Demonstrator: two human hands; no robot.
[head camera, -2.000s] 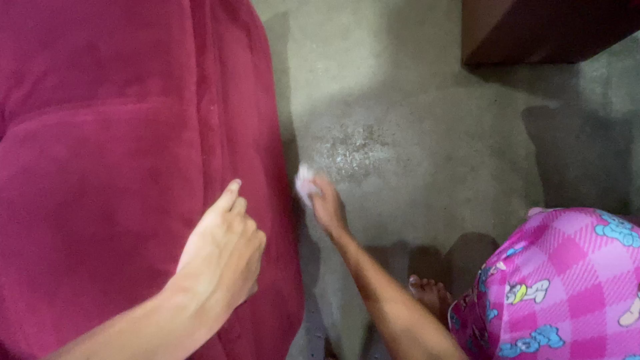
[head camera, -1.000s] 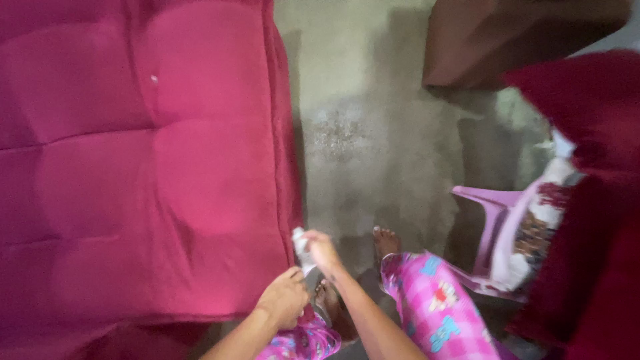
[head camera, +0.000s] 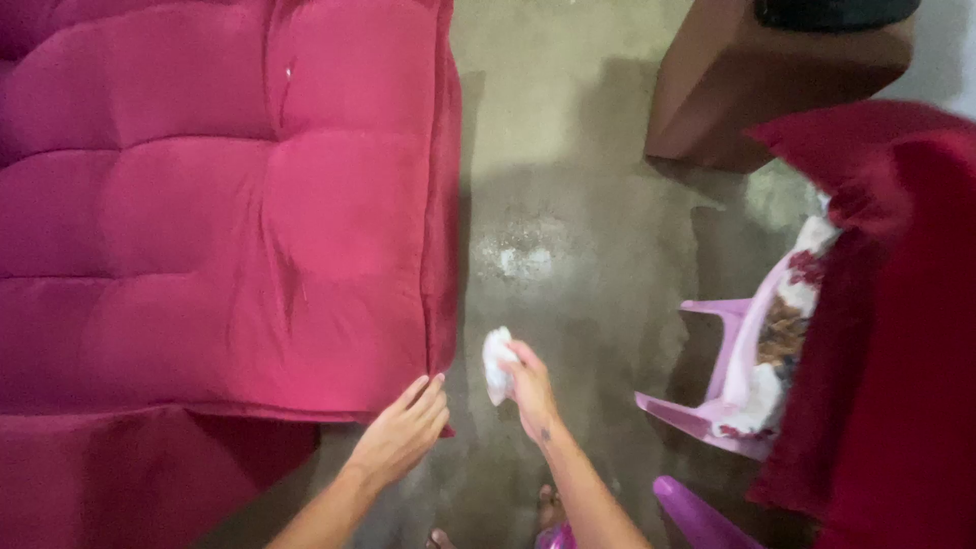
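Note:
A tufted red sofa cushion (head camera: 343, 213) fills the left half of the view, its seamed edge running down beside the floor. My left hand (head camera: 404, 431) lies at the cushion's near right corner, fingertips on the seam; whether it pinches the fabric cannot be told. To the right of that corner, over the floor, my right hand (head camera: 530, 381) grips a crumpled white cloth (head camera: 499, 366), which hangs apart from the cushion. A small white speck (head camera: 288, 72) shows on the cushion near the top.
Concrete floor (head camera: 579, 252) with a shiny worn patch runs between cushion and furniture. A brown box-like piece of furniture (head camera: 709, 91) stands at upper right. Pink plastic chair legs (head camera: 717, 366) and red fabric (head camera: 892, 343) are at the right, a purple plastic leg (head camera: 698, 515) below. Feet show at the bottom.
My hands were close together near the cushion's corner a second ago; now they are apart, the right one holding the white cloth out over the floor. The view has shifted.

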